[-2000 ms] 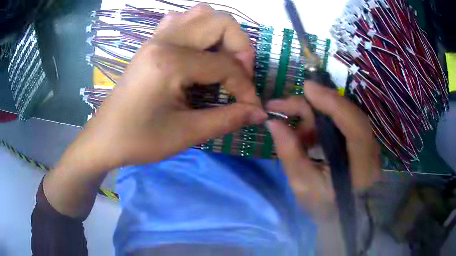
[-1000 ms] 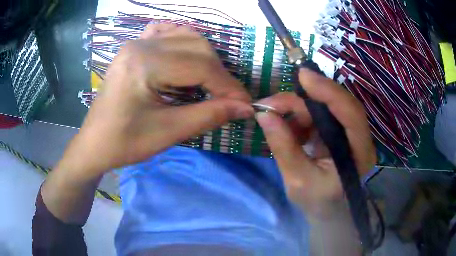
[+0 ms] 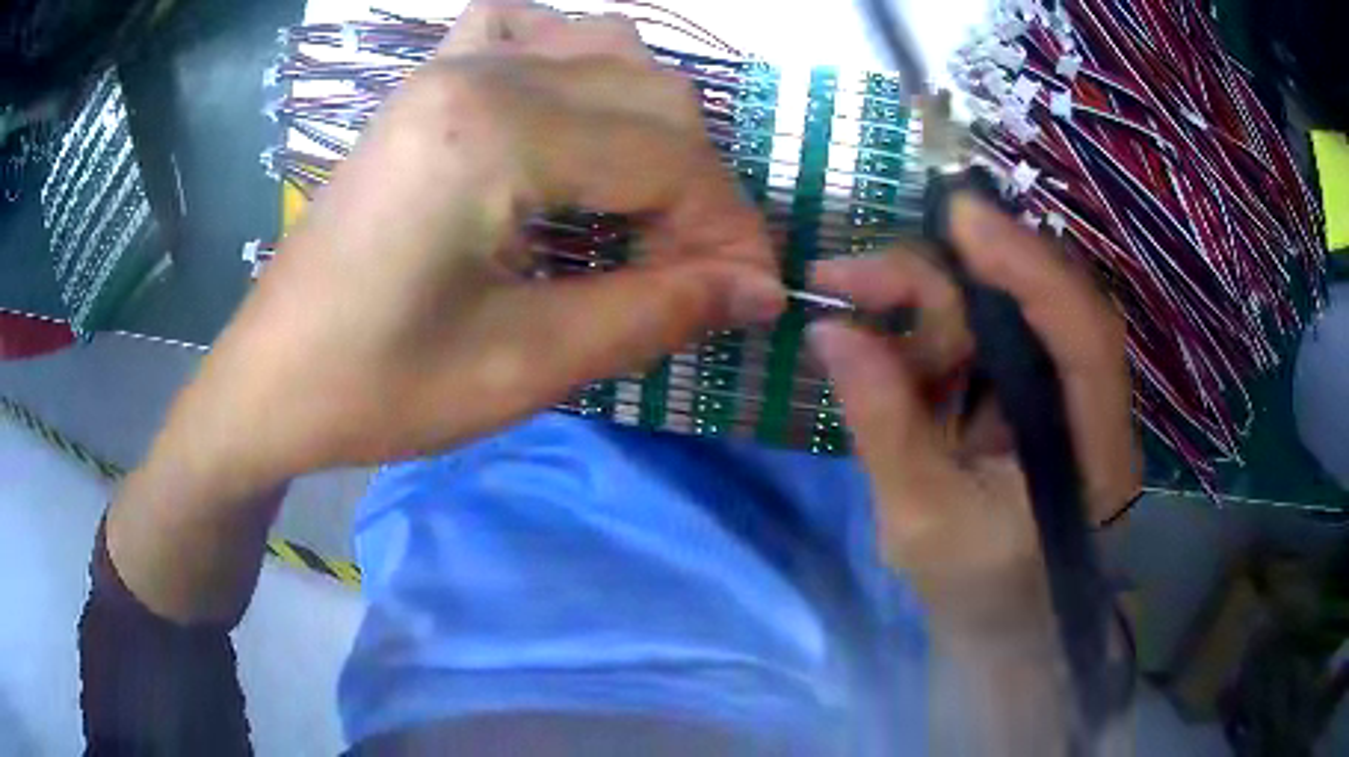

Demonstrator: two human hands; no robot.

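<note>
My left hand pinches one end of a thin connector lead between thumb and forefinger. My right hand pinches the other side of the same short, light stretch of wire. The right hand also holds a soldering iron, its black handle across the palm and its blurred tip pointing up and away. Green PCB panels lie behind and below the hands, with soldered leads running left from them. The left hand covers part of these. The rest of the held lead is hard to make out.
A thick loose lead pile, red, black and white with white plugs, lies at the right. A striped sheet lies at far left. A yellow patch shows at the right edge. Blue clothing is below the bench edge.
The hands have shifted slightly relative to the boards and a short stretch of wire still shows between the fingertips. The iron is still in the right hand, now more blurred.
</note>
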